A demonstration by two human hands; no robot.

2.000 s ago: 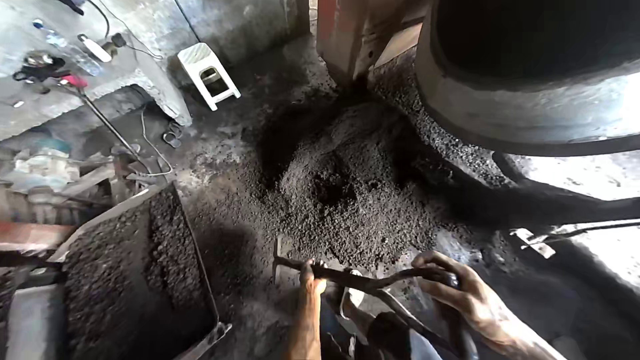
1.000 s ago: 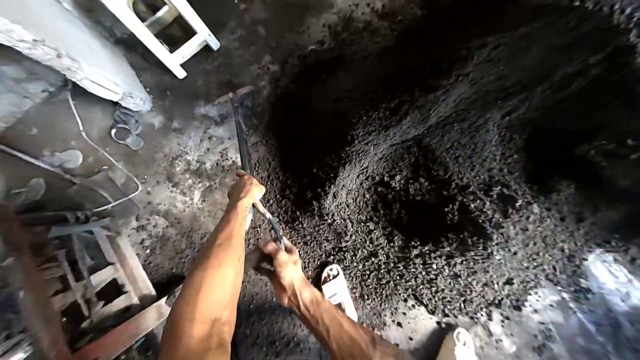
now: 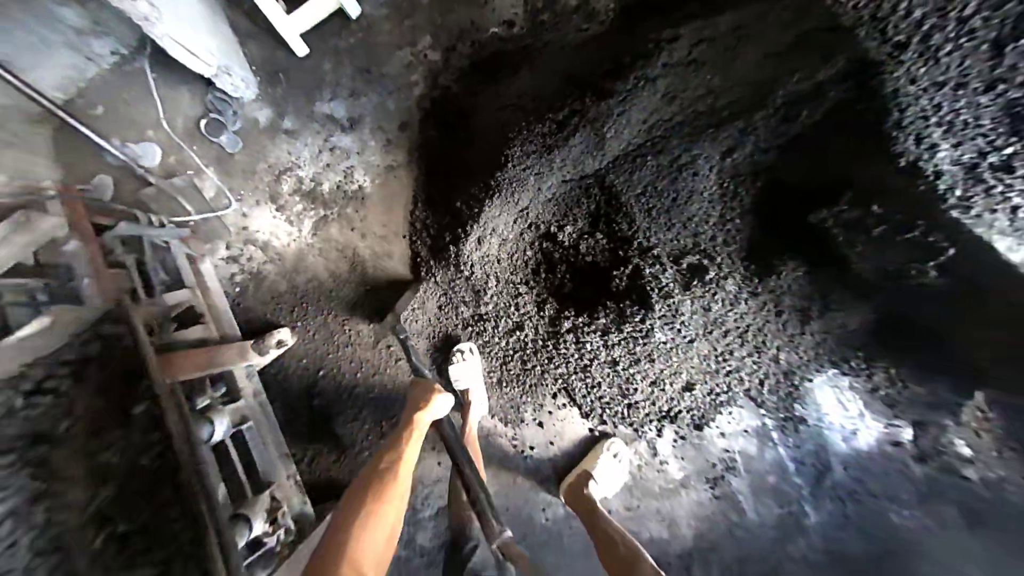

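Observation:
My left hand (image 3: 430, 400) grips the dark shaft of a long-handled tool (image 3: 468, 464), likely a hoe or scraper, just above my slippered foot. The tool's flat head (image 3: 405, 300) is down at the left edge of a heap of dark granular material (image 3: 592, 264), which has a hollow in its middle. The lower end of the shaft runs out at the bottom of the view. My right hand cannot be made out there.
My feet in pale slippers (image 3: 612, 468) stand at the heap's near edge. A wooden and metal frame (image 3: 232, 360) lies at the left beside more dark material. Slippers (image 3: 220, 124), a thin cable (image 3: 172, 132), a concrete block (image 3: 192, 40) and a white plastic stool (image 3: 308, 16) lie beyond.
The tool's head has come nearer to my feet, along the heap's left edge. My right hand, on the shaft in both earlier frames, has gone out of view.

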